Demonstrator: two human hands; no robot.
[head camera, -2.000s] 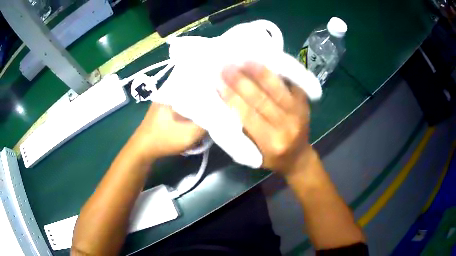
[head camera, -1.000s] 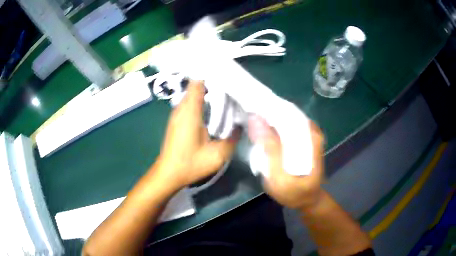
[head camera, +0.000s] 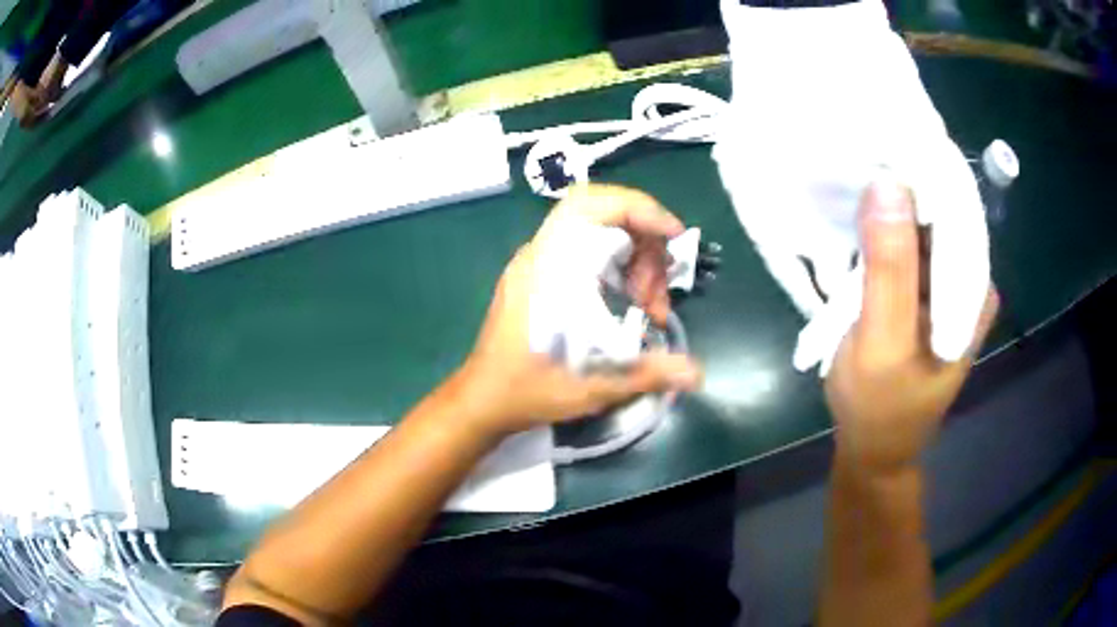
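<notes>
My left hand (head camera: 551, 319) is closed around a white bundle, apparently coiled power cord, with a white plug (head camera: 686, 260) and its dark pins sticking out to the right. A cord curves from it to a white power strip (head camera: 502, 472) at the bench's front edge, partly behind my left forearm. My right hand (head camera: 900, 331) holds a large white cloth (head camera: 845, 110), spread and hanging around the fingers. A second power strip (head camera: 343, 184) lies behind, its cord and round plug (head camera: 555, 167) to the right.
Several white power strips (head camera: 80, 367) stand side by side at the left, cords hanging off their ends. A grey metal post (head camera: 365, 67) rises behind. A clear bottle's white cap (head camera: 1001, 162) shows beside the cloth, the rest mostly hidden. Another person's hand (head camera: 31, 98) is at the upper left.
The cloth has moved off the bundle, up and right with my right hand, and now covers much of the bottle. My left hand has the bundle lower. The view has shifted, showing more strips at left.
</notes>
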